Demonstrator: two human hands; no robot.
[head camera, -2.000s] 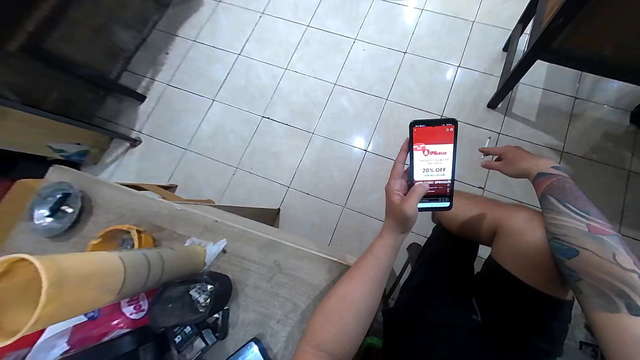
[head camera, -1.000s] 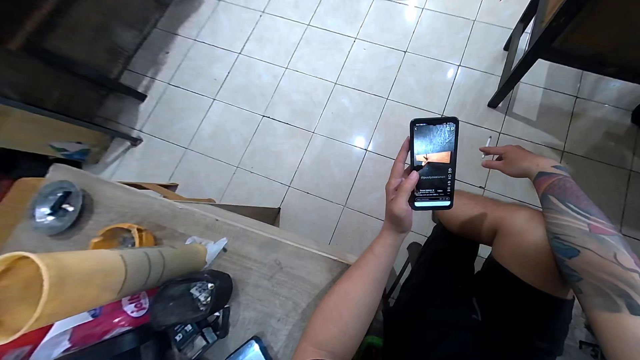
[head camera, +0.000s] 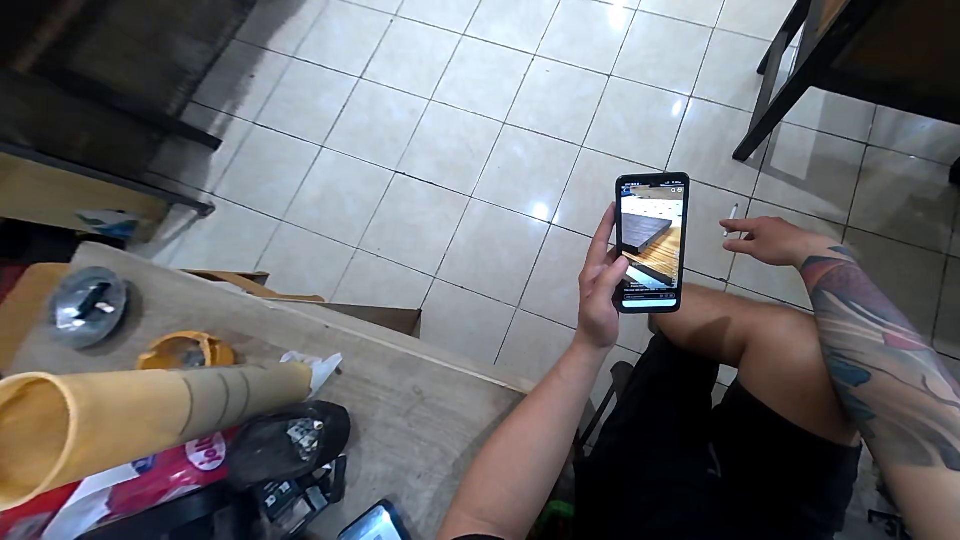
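My left hand (head camera: 600, 289) is closed around a smartphone (head camera: 651, 244), held upright above the tiled floor with the thumb at the screen's lower left edge. On the lit screen is a picture of a dark flat block on a wooden surface. To the right of the phone, my right hand (head camera: 765, 238) holds a thin white cigarette (head camera: 731, 221) between its fingers, with the wrist above my bent knee.
A worktop (head camera: 420, 420) at lower left bears a yellow tube (head camera: 135, 420), an orange ashtray (head camera: 187, 351), a clear round container (head camera: 88, 307), a black tray (head camera: 289, 442) and another phone (head camera: 375, 523). Dark furniture legs (head camera: 776, 109) stand at upper right.
The phone's screen has gone from a red and white page, through a dark picture, to one of a dark block on wood. Both hands have stayed about where they were.
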